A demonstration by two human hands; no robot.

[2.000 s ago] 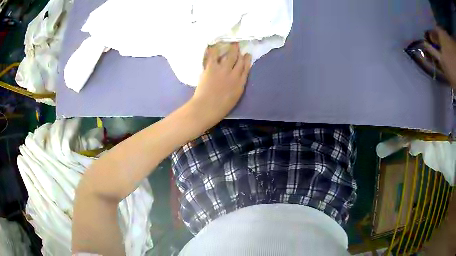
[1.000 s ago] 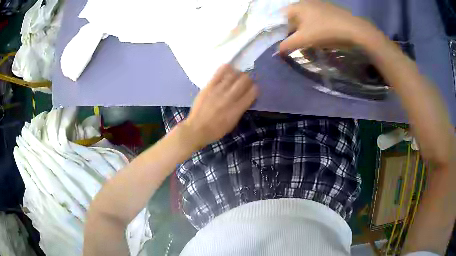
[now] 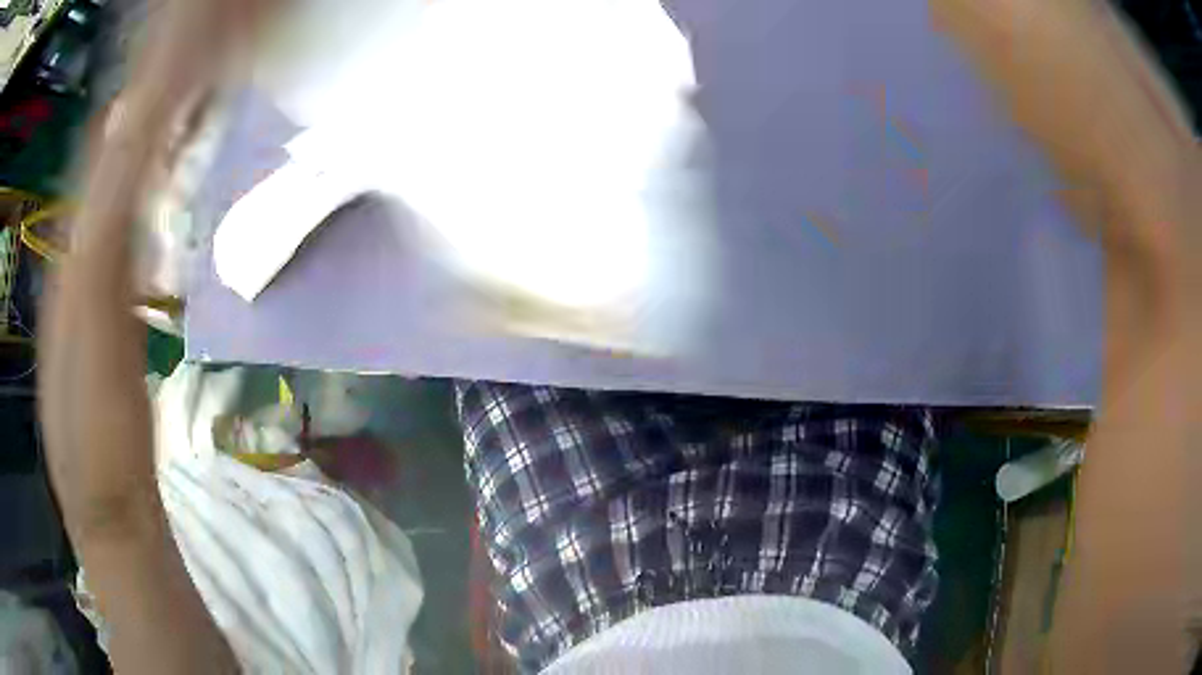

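Note:
The white garment piece lies on the lavender-grey pressing table cover, overexposed and blurred, with its near edge close to the table's front edge. A narrow sleeve-like part points down to the left. My left forearm runs up the left side of the picture to the top edge, and my left hand is blurred or cut off there. My right forearm runs up the right side, and my right hand is out of the picture past the top. No iron shows.
Heaped white garments hang below the table's left front corner. More white cloth is behind my left forearm. A yellow bar is at the far left. A white roll-like end and a brown panel are below the table at right.
Both hands have moved from the near edge of the cloth up and outward to the top. The garment's near part has shifted towards me. The iron, earlier beside the cloth, has left view.

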